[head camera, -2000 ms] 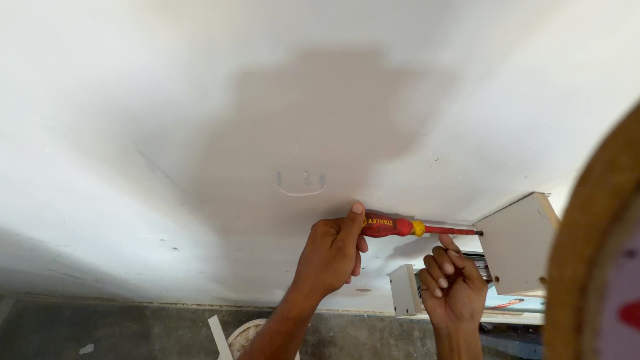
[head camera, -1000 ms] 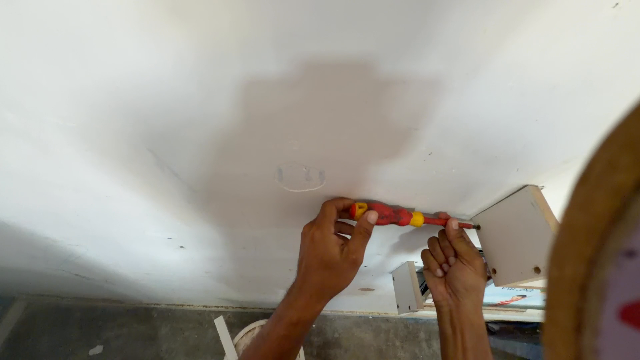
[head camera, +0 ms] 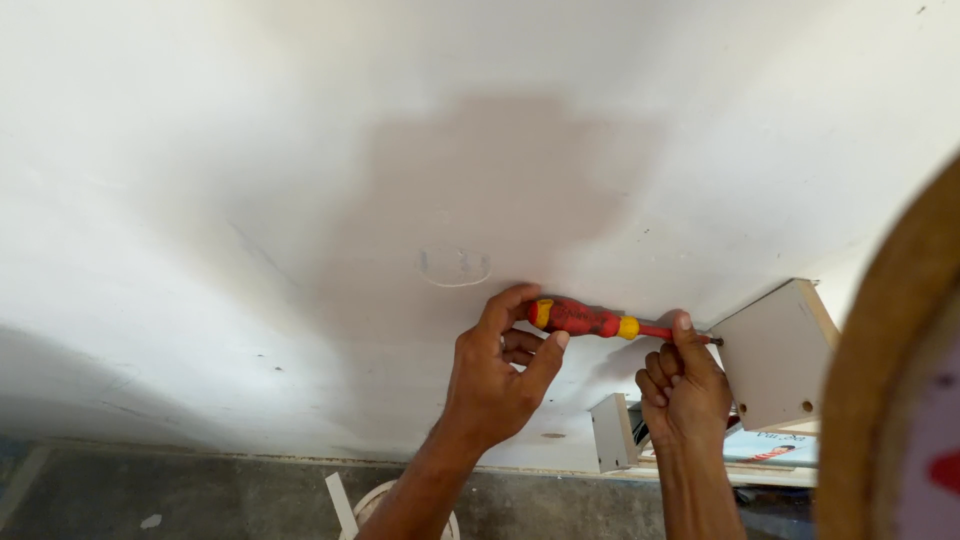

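Note:
A Stanley screwdriver [head camera: 581,318] with a red and yellow handle lies nearly level along the white wall [head camera: 285,225]. My left hand [head camera: 506,375] is at the butt of its handle, thumb and fingers loosely around it; whether they touch it is hard to tell. My right hand [head camera: 686,382] steadies the red shaft between thumb and fingers. At the shaft's end, the tip meets a screw at the edge of a pale board panel [head camera: 780,356], which stands out from the wall and has holes near its lower edge.
A smaller board end [head camera: 613,433] stands lower down, left of my right wrist. A round wooden rim [head camera: 862,360] fills the right edge close by. On the concrete floor [head camera: 225,499] are a round white container [head camera: 450,525] and a white strip [head camera: 341,504].
My left hand's fingers have shifted around the screwdriver handle and loosened since one second ago. The right hand stays at the shaft, its thumb now raised across it compared with two seconds ago.

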